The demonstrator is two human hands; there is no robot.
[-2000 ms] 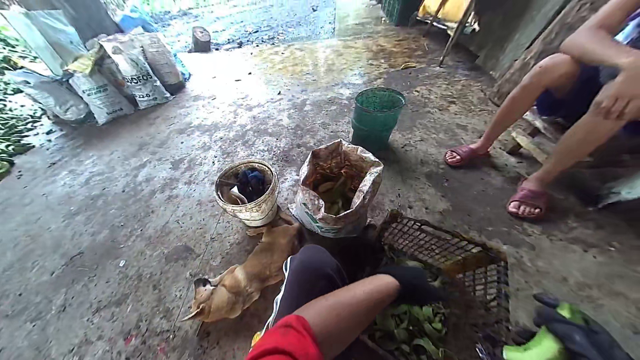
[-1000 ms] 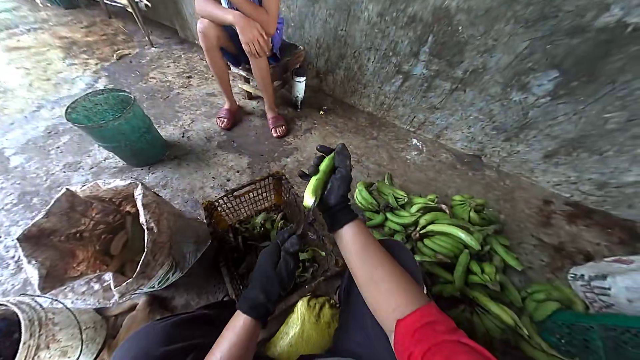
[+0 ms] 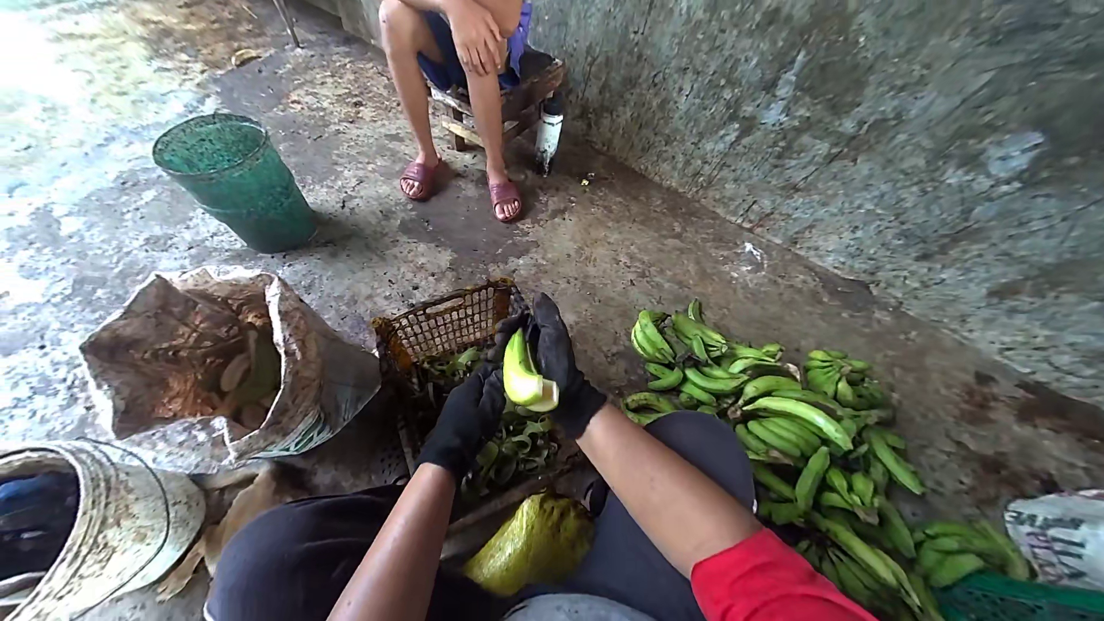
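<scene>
Both of my hands wear black gloves and meet over the crate, around a green banana (image 3: 521,376) whose pale flesh shows at its lower end. My right hand (image 3: 559,366) holds it from the right side. My left hand (image 3: 467,418) is at its left side, fingers bent near the peel; whether it grips the fruit or a small tool is hidden. Below lies a dark plastic crate (image 3: 444,326) with green peels (image 3: 517,448) in it. To the right, a heap of green bananas (image 3: 793,418) rests on the floor.
An open sack (image 3: 323,388) with brown scraps stands left, a green bucket (image 3: 250,194) behind it, and a dirty white bucket (image 3: 142,517) at lower left beside a tan dog (image 3: 246,509). A seated person (image 3: 487,112) is ahead by a wall (image 3: 819,129). A yellow-green object (image 3: 539,543) lies between my legs.
My hands, apart a second ago, have come together at the banana, and its lower end now shows pale flesh. The view swung right from the earliest frame.
</scene>
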